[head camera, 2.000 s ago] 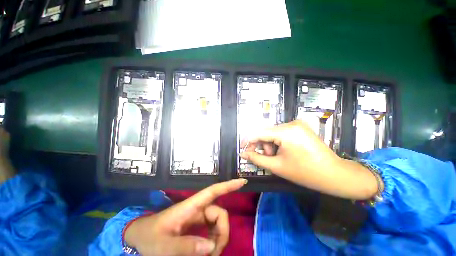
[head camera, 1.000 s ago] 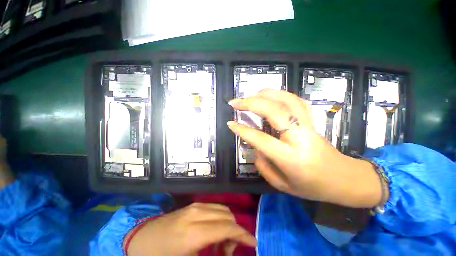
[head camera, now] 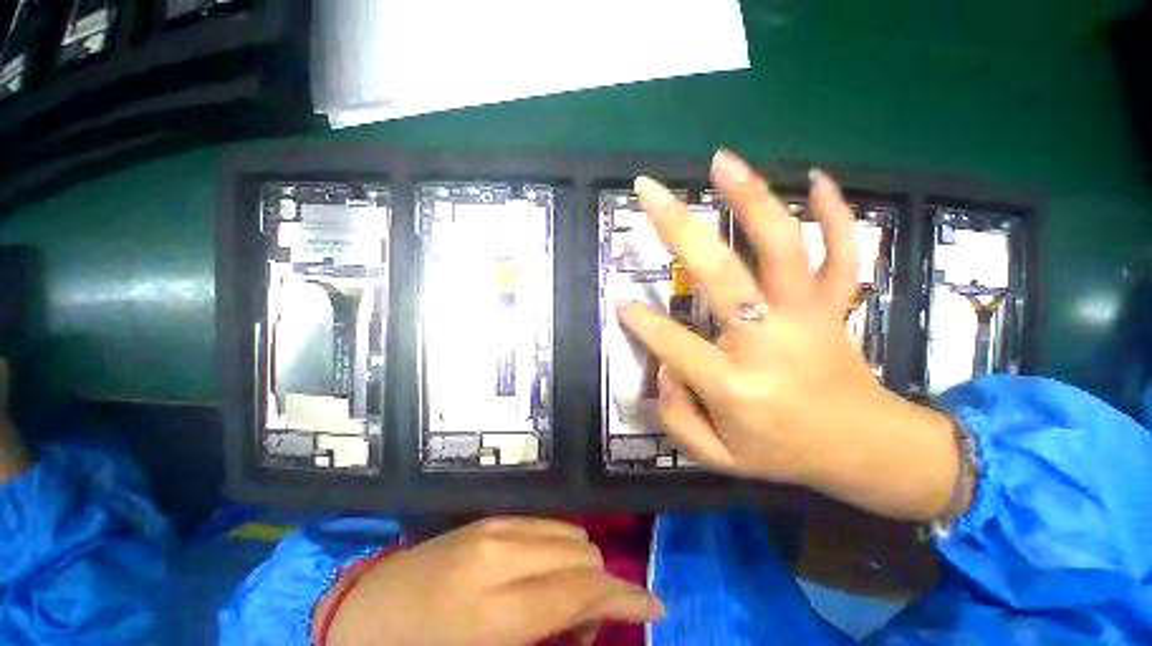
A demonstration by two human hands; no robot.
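Note:
A black foam tray (head camera: pixel 575 379) holds several opened phones side by side, washed out by glare. My right hand (head camera: pixel 771 341) is spread, palm down, over the middle phone (head camera: pixel 632 366). Its index fingertip is at the phone's left part, and the other fingers reach past the upper part. It also covers much of the phone to the right. I see nothing held in it. My left hand (head camera: pixel 486 587) is below the tray's front edge with fingers bent and pointing right. Its palm side is hidden, so I cannot tell if it holds anything.
A white sheet stack (head camera: pixel 531 51) lies beyond the tray on the green bench (head camera: pixel 859 88). Black trays with phones (head camera: pixel 164 114) stand at the upper left. Another person's blue sleeve (head camera: pixel 82 530) and part of a hand show at the left edge.
Over the middle phone, my right hand has gone from pinched fingers to spread fingers. My left hand has drawn in its pointing index finger and dropped lower. The tray now shows slightly further left.

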